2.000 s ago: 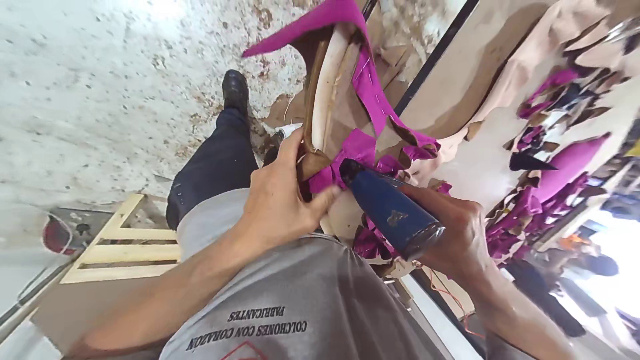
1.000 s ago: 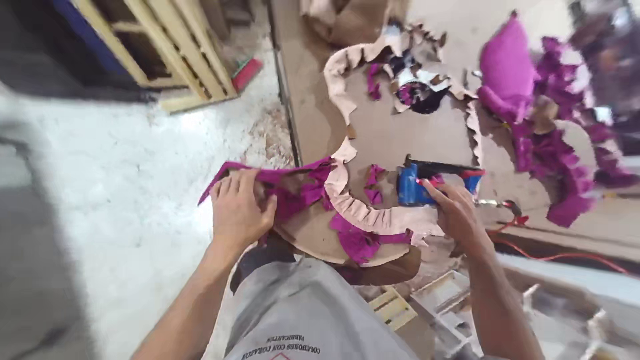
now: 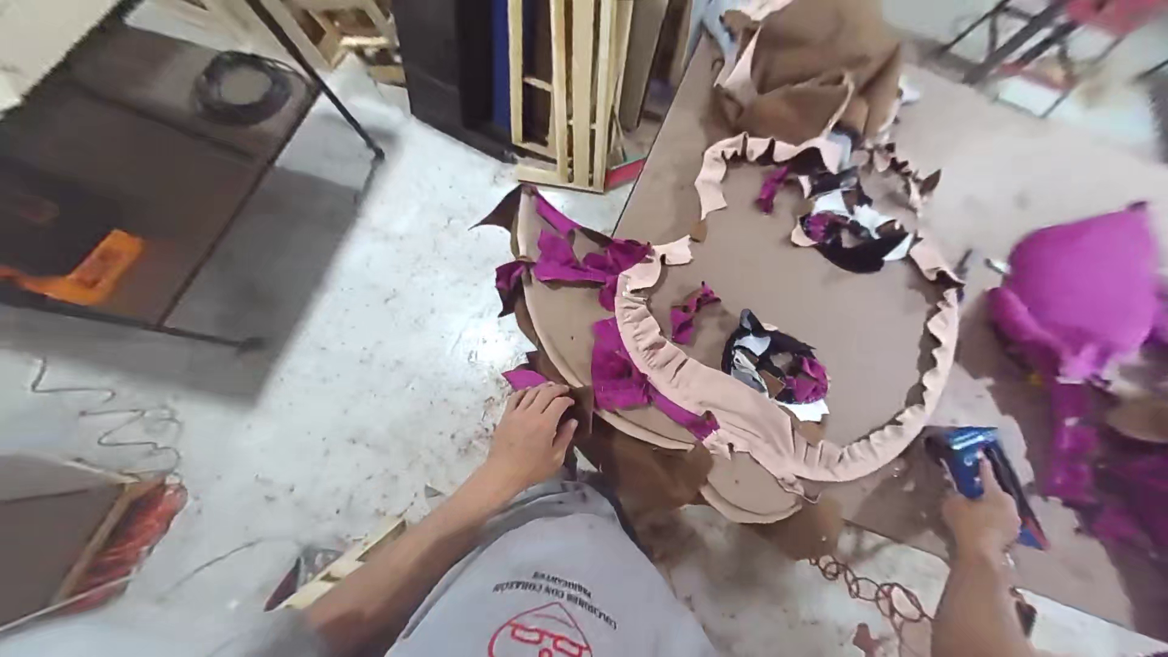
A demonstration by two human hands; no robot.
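My left hand (image 3: 534, 433) rests on the near left edge of a curved panel (image 3: 566, 342) that has magenta fabric pieces (image 3: 616, 365) lying over it. Whether its fingers pinch the edge cannot be told. At the right, my right hand (image 3: 984, 511) is closed on a blue pneumatic stapler (image 3: 972, 461), which is at the table's near side. Between the hands a long gathered strip of pale pink fabric (image 3: 730, 397) curves across the table and partly over the panel. Dark, white and magenta scraps (image 3: 776, 365) lie inside that curve.
A brown table (image 3: 666, 173) carries more scraps (image 3: 849, 224), a heap of brown fabric (image 3: 812, 73) and a magenta fabric piece (image 3: 1086, 283). Wooden frames (image 3: 570, 91) stand beyond it. A coiled red air hose (image 3: 885, 593) hangs near my right arm. A dark rack (image 3: 155, 182) is at left.
The view has swung widely. My left hand held the panel upright near me two seconds ago; the panel now lies at the table's edge. The stapler, then against the panel, is now away to the right.
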